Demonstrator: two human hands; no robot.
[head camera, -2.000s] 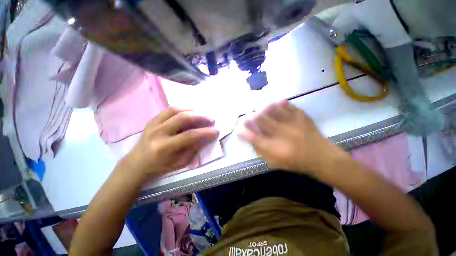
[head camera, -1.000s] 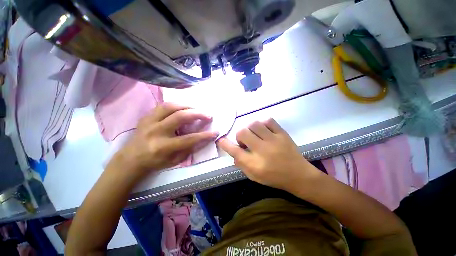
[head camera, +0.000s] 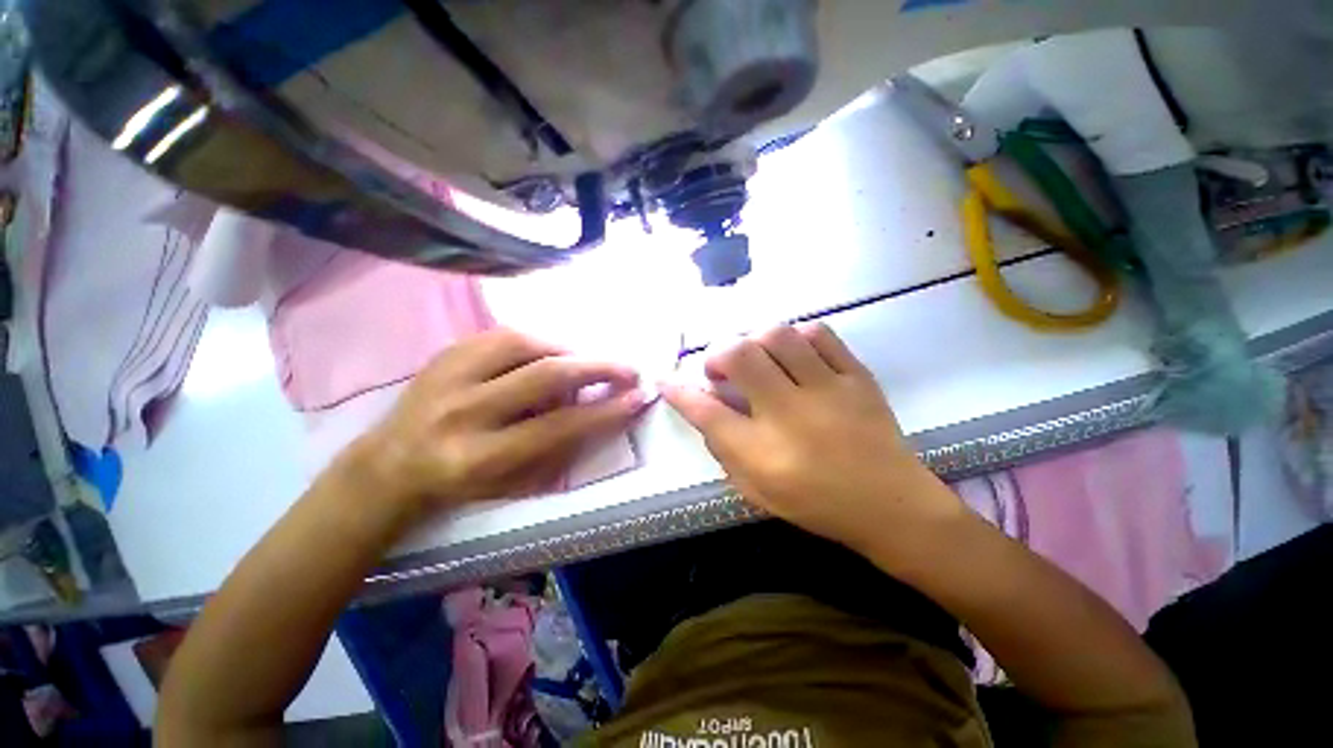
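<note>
A pale pink cut panel (head camera: 602, 456) lies on the white machine table under the bright lamp, in front of the needle area. My left hand (head camera: 504, 417) rests on the panel, its thumb and index fingertips together at the panel's right edge. My right hand (head camera: 797, 417) is just to the right, thumb and fingertips pinched at the same edge, close to the left fingertips. The exact grip is washed out by glare. The sewing machine's presser foot and needle area (head camera: 592, 212) is above the fingertips; its lower part is lost in the light.
Pink sewn pieces (head camera: 366, 329) lie left of the needle. Layered cut pieces (head camera: 110, 292) lie at the far left. Scissors with yellow and green loops (head camera: 1009, 278) and a fuzzy green-grey thread tuft (head camera: 1213, 365) are at right. More pink pieces (head camera: 1118, 519) lie below the table edge.
My right hand has come back from its blurred spot to the panel edge, and its fingertips now meet the left ones slightly higher. The camera view has shifted a little.
</note>
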